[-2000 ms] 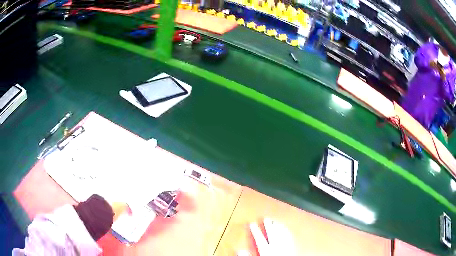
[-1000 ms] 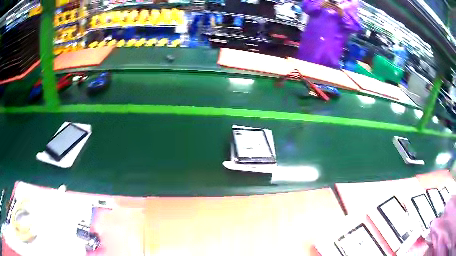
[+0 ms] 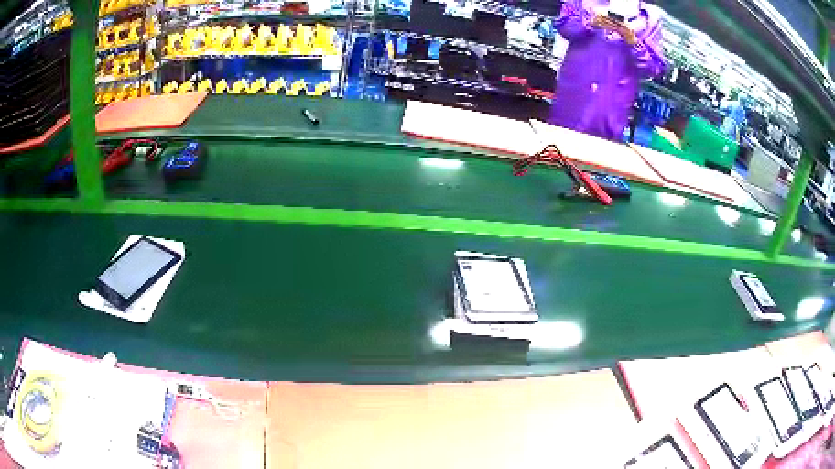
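No hand of mine shows clearly. A pinkish sleeve-like patch (image 3: 810, 455) is cut off at the lower right corner; I cannot tell whose it is. Several e-readers in white trays stand in a row on the mat at the right, the nearest whole one (image 3: 730, 426) tilted, another (image 3: 661, 455) cut off below. On the green belt, an e-reader (image 3: 495, 289) lies on a white tray in the middle, one (image 3: 138, 271) lies askew on its tray at left, and a small-looking one (image 3: 756, 295) is at right.
Papers (image 3: 96, 417) with yellow tape rolls (image 3: 39, 412) and a dark metallic item (image 3: 157, 445) lie lower left on the red-orange mat (image 3: 430, 426). A green rail (image 3: 366, 219) runs beyond. A person in purple (image 3: 600, 78) stands across the line.
The view has swung right and levelled. My hands, seen low in the earliest frame, are out of view. The pinkish sleeve at right has dropped lower. Belt e-readers sit slightly further right than one second ago.
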